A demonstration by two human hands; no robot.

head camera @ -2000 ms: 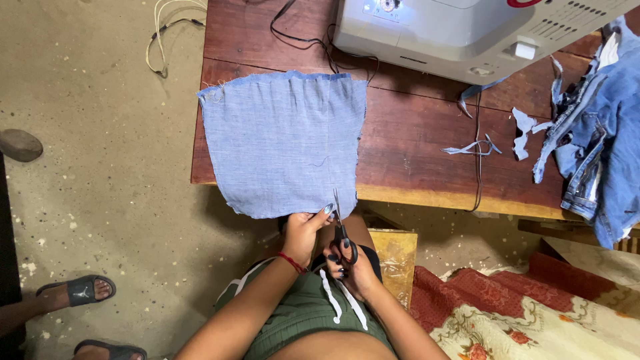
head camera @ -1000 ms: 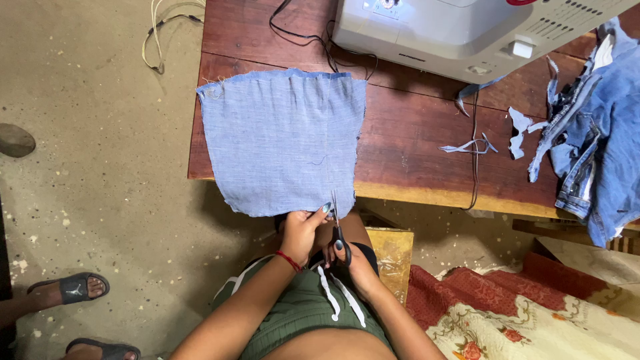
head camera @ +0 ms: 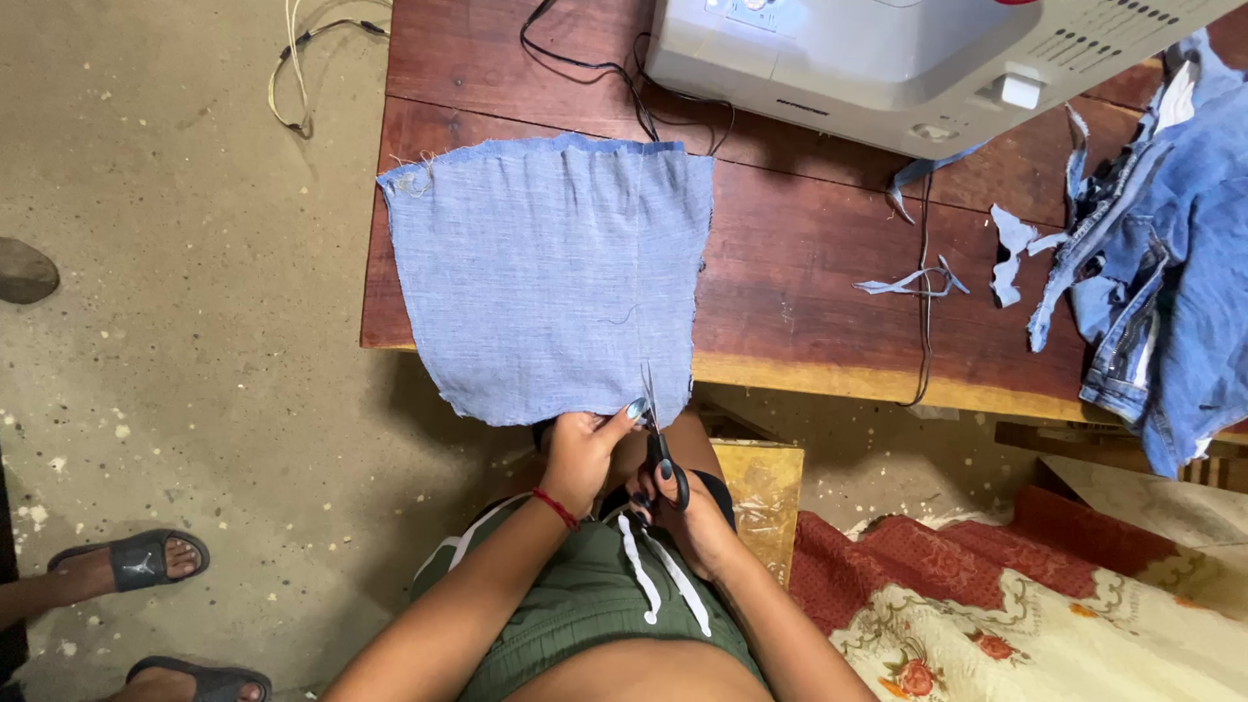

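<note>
A piece of blue denim fabric (head camera: 546, 283) with frayed edges lies partly on the wooden table (head camera: 809, 292) and hangs over its front edge. My left hand (head camera: 582, 453) pinches the fabric's lower edge, thumb on top. In my right hand (head camera: 682, 502) are black-handled scissors (head camera: 655, 434), their blades pointing away from me at the fabric's lower right edge. The blades look nearly closed; whether the lower one is under the cloth cannot be told. Loose threads stick out at the fabric's upper left corner.
A white sewing machine (head camera: 838, 78) stands at the back, black cables (head camera: 595, 66) beside it. Denim scraps (head camera: 1014, 253) and cut denim trousers (head camera: 1180, 253) lie at the right. A patterned cloth (head camera: 965, 604) is at lower right. Another person's sandalled feet (head camera: 156, 561) are at lower left.
Between the first two frames, the fingers of my right hand and the scissor handles have come closer together. My left hand keeps its hold on the fabric's lower edge.
</note>
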